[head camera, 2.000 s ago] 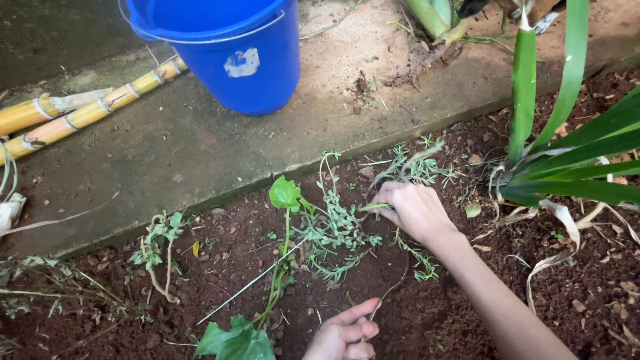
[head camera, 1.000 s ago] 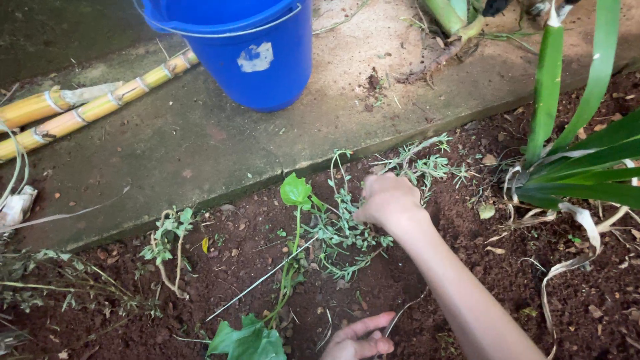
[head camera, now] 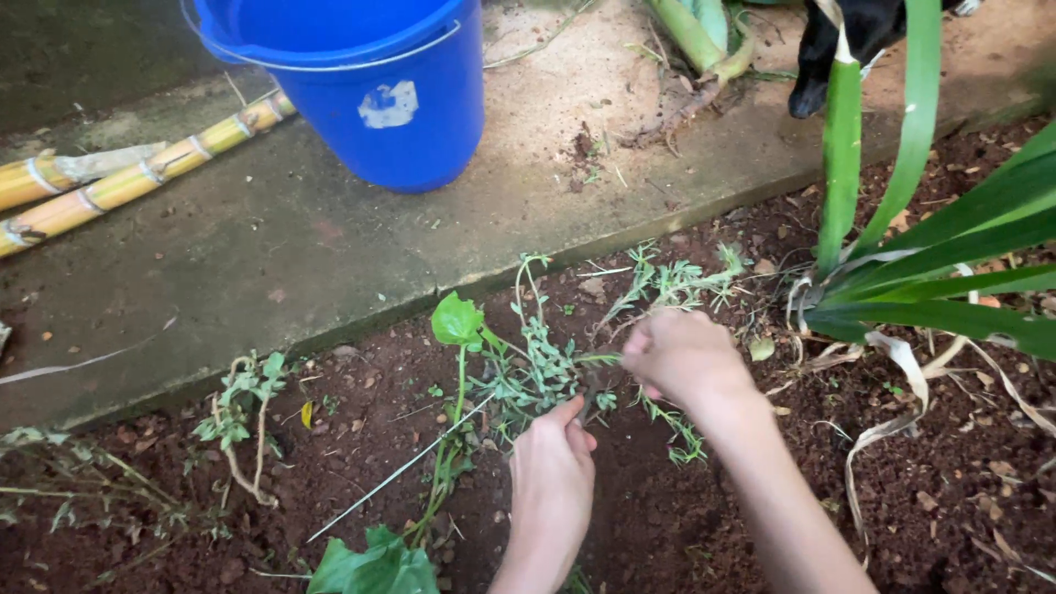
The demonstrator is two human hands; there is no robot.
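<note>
My left hand [head camera: 554,470] is low in the soil bed, its thumb and finger pinched at the base of a grey-green leafy plant [head camera: 540,363]. Just right of it, my right hand [head camera: 681,355] has its fingers closed on a thin green plant stem [head camera: 601,359]. Behind the right hand lies another small-leaved sprig [head camera: 689,282], and a further sprig [head camera: 681,437] rests on the soil below. A vine with a bright green leaf [head camera: 456,319] stands left of the leafy plant, near a thin pale stick [head camera: 402,468].
A blue plastic bucket [head camera: 396,107] with a wire handle stands on the concrete ledge [head camera: 272,289], beside yellow cane stalks [head camera: 148,171]. A long-leaved plant [head camera: 924,289] grows at right. The dark head of an animal [head camera: 813,78] shows at top right. A wilted cutting [head camera: 239,417] lies left.
My left hand has come up from the bottom edge to the base of the leafy plant. My right hand has moved a little right of that plant.
</note>
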